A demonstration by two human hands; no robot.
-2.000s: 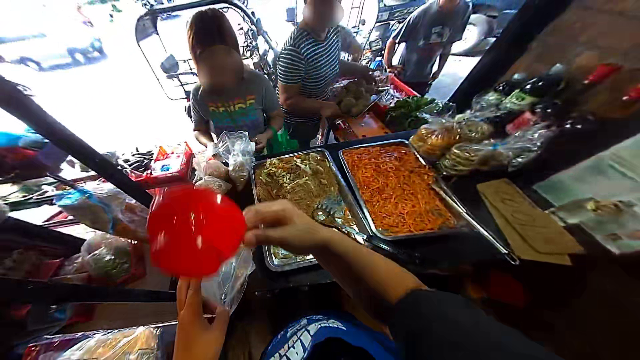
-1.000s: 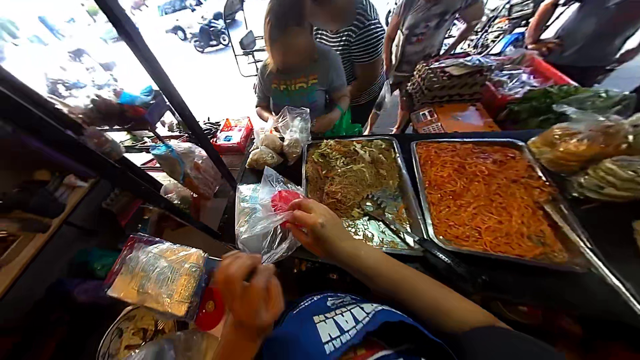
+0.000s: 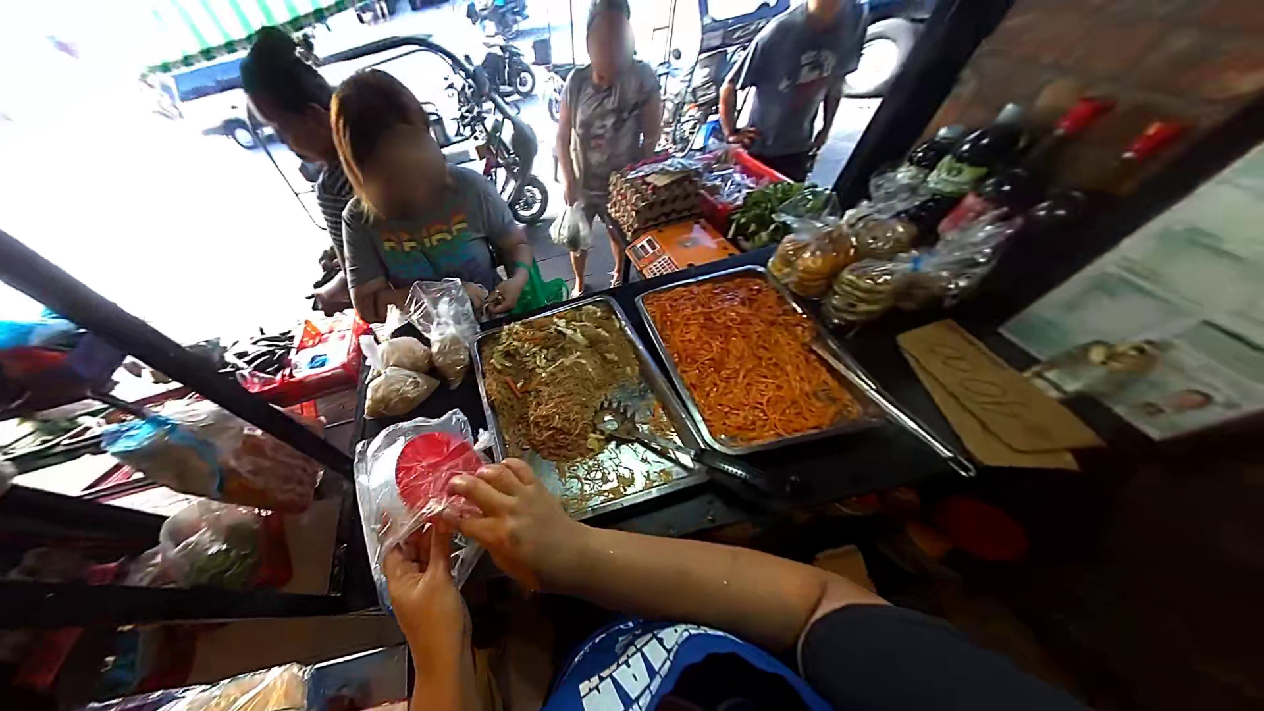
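Observation:
Both my hands are at a clear plastic bag (image 3: 380, 474) with a round red plastic dish (image 3: 434, 466) inside or behind its film. My right hand (image 3: 518, 523) pinches the film at the dish's right edge. From below, my left hand (image 3: 425, 583) grips the lower part of the bag. To the right, a metal tray of brown noodles (image 3: 563, 385) holds slotted tongs (image 3: 681, 449), and a second tray carries orange noodles (image 3: 750, 355) with long metal tongs (image 3: 889, 405) on its right rim.
Tied bags of food (image 3: 400, 380) sit beyond my hands. Bagged round snacks (image 3: 839, 262), bottles (image 3: 973, 163) and cardboard signs (image 3: 997, 395) are at the right. Egg trays (image 3: 652, 197) stand behind the noodles. Several people stand across the counter, and a dark post (image 3: 178, 346) slants at the left.
My left hand has come up from the lower left to the bag, beside my right hand. A person carrying a small bag now shows whole behind the counter.

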